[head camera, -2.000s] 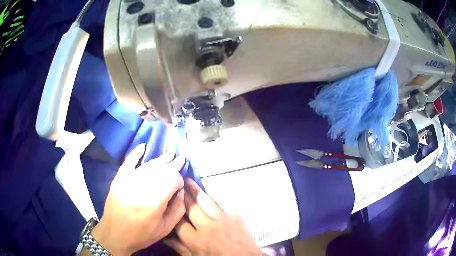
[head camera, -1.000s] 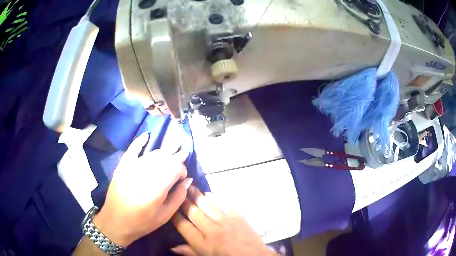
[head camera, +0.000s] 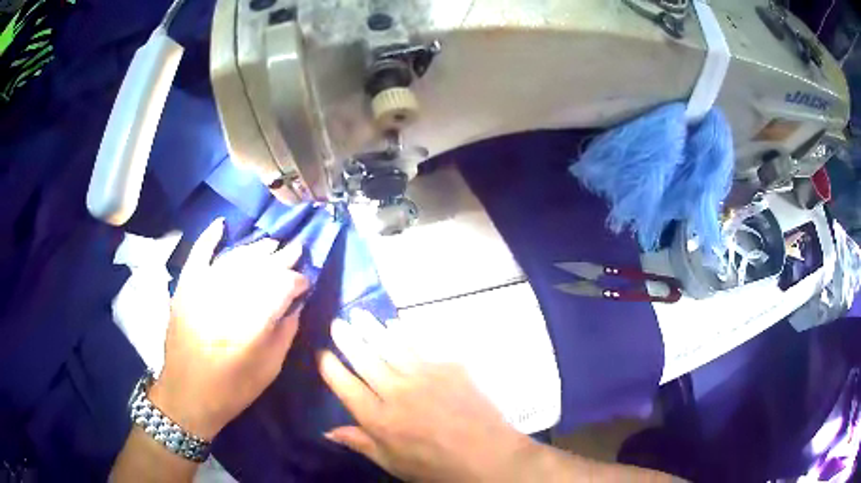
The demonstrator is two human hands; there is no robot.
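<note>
The blue garment fabric (head camera: pixel 345 269) lies in folds under the sewing machine head (head camera: pixel 312 104), bright near the presser foot (head camera: pixel 342 209). My left hand (head camera: pixel 231 316), with a metal watch at the wrist, lies on the fabric left of the foot, fingers spread and pressing on it. My right hand (head camera: pixel 406 401) rests with its fingertips on the fabric's near edge, in front of the foot, palm down. Neither hand visibly pinches the cloth. The needle tip is lost in the glare.
Red-handled thread snips (head camera: pixel 618 282) lie on a dark cloth strip (head camera: pixel 604 349) right of the needle. A blue thread tassel (head camera: pixel 661 179) hangs from the arm. A white lamp (head camera: pixel 137 132) stands left of the head. Bobbin parts (head camera: pixel 746 250) sit at the right.
My hands have moved apart; the left has shifted left and its fingers have spread. More blue cloth shows between them. The whole view has shifted slightly.
</note>
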